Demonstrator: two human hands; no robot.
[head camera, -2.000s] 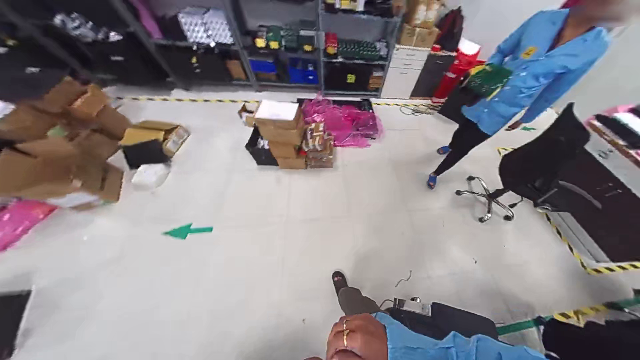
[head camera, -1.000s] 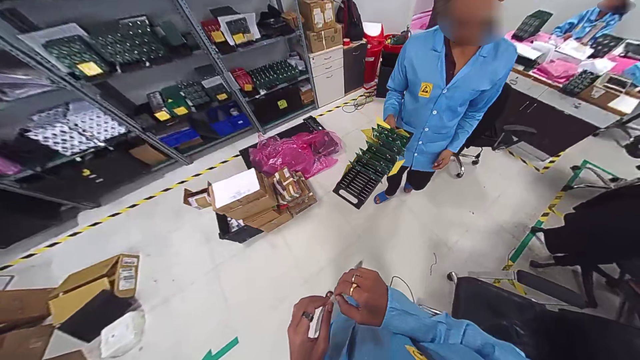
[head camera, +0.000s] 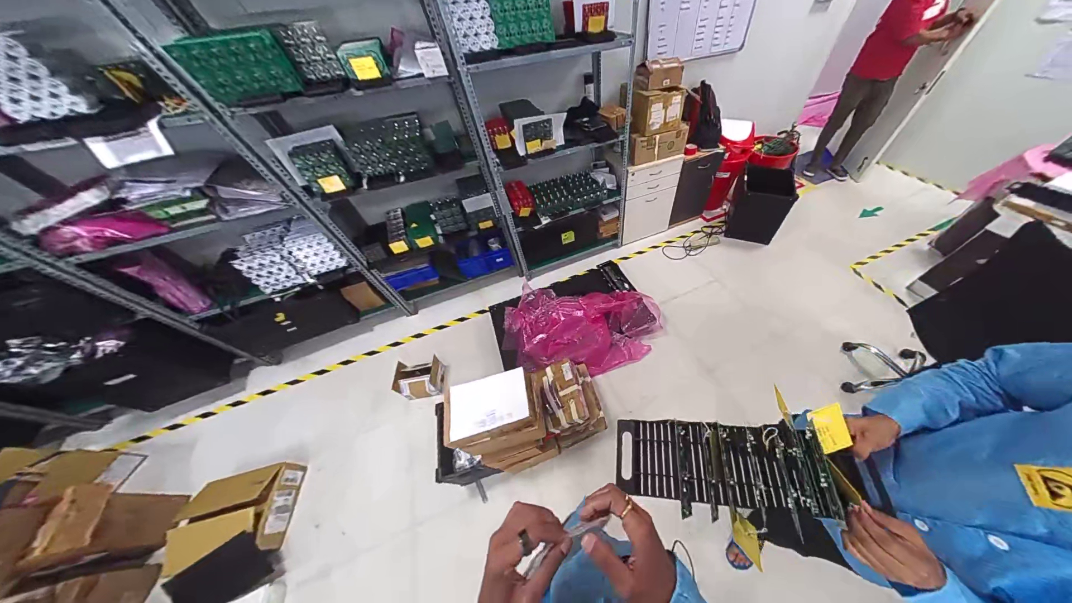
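Observation:
At the bottom centre, my left hand (head camera: 529, 548) pinches a small whitish strip-like item (head camera: 586, 528) that I cannot identify exactly. My right hand (head camera: 628, 536), with a ring on one finger, grips the same item from the other side. Just to the right, a co-worker in a blue coat holds a black slotted rack (head camera: 649, 456) with several green circuit boards (head camera: 754, 469) standing in it. Yellow notes (head camera: 829, 428) are fixed to some of the boards. The co-worker's hands (head camera: 892, 544) are at the rack's right end, apart from mine.
Stacked cardboard boxes (head camera: 502, 427) with a white sheet stand ahead on the floor, beside pink plastic wrap (head camera: 578, 322). Metal shelving (head camera: 469, 126) with boards lines the back left. Open cartons (head camera: 234, 511) lie at lower left. Another person in red (head camera: 888, 50) stands by the door.
The co-worker with the rack has come closer, now at my right. My hands stay together on the small item. The view has turned and shows more shelving.

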